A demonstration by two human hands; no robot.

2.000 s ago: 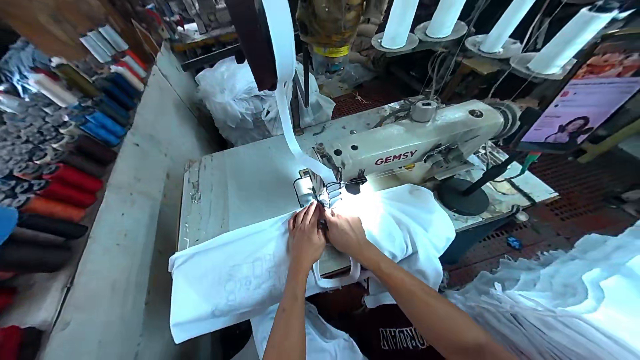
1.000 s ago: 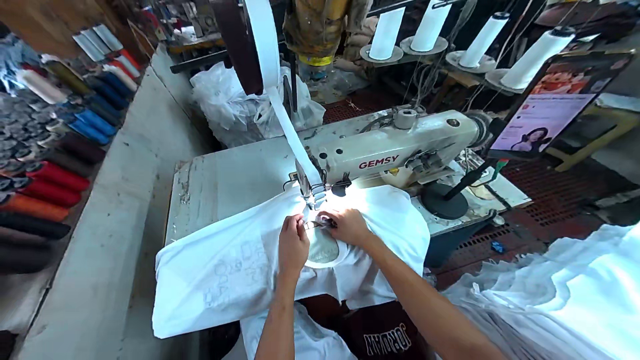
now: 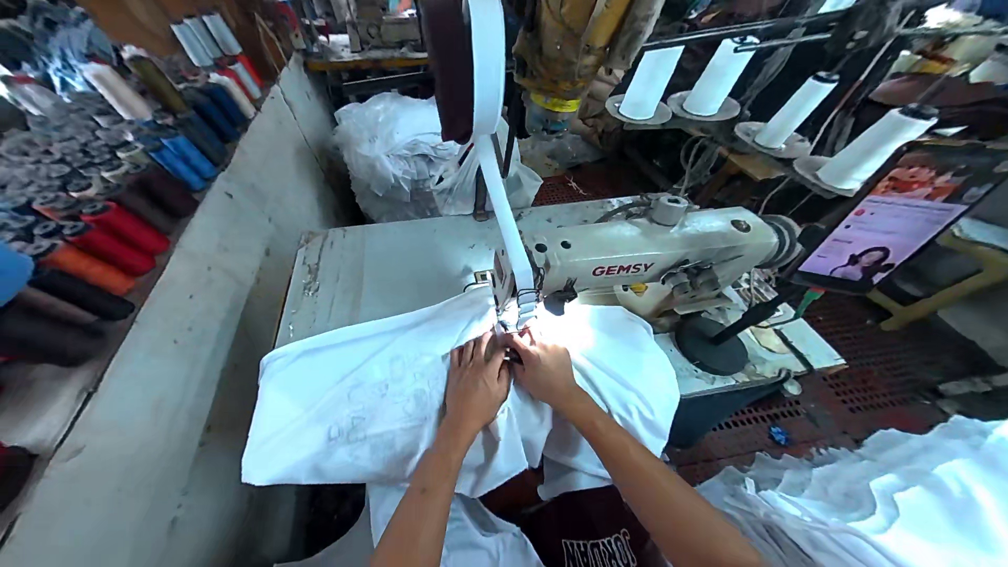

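A white fabric garment (image 3: 354,394) lies across the bed of a Gemsy industrial sewing machine (image 3: 646,252), under its lit needle area. My left hand (image 3: 478,382) rests on the cloth just in front of the presser foot, fingers bent. Beside it, my right hand (image 3: 543,368) pinches the cloth, with a small dark object partly showing between the hands; I cannot tell what it is. A white tape (image 3: 504,213) runs down from above into the folder at the needle. The fingertips are partly hidden in the folds.
Thread cones (image 3: 652,83) stand at the back right. A phone (image 3: 886,224) on a stand is right of the machine. White fabric pieces (image 3: 890,496) are piled at lower right. Colored thread spools (image 3: 126,236) lie beyond a low partition (image 3: 213,315) at left. Plastic-wrapped bundles (image 3: 402,150) sit behind the table.
A round opening in the cloth showed below my hands one second ago; folds now cover that spot. My hands have come closer together near the needle.
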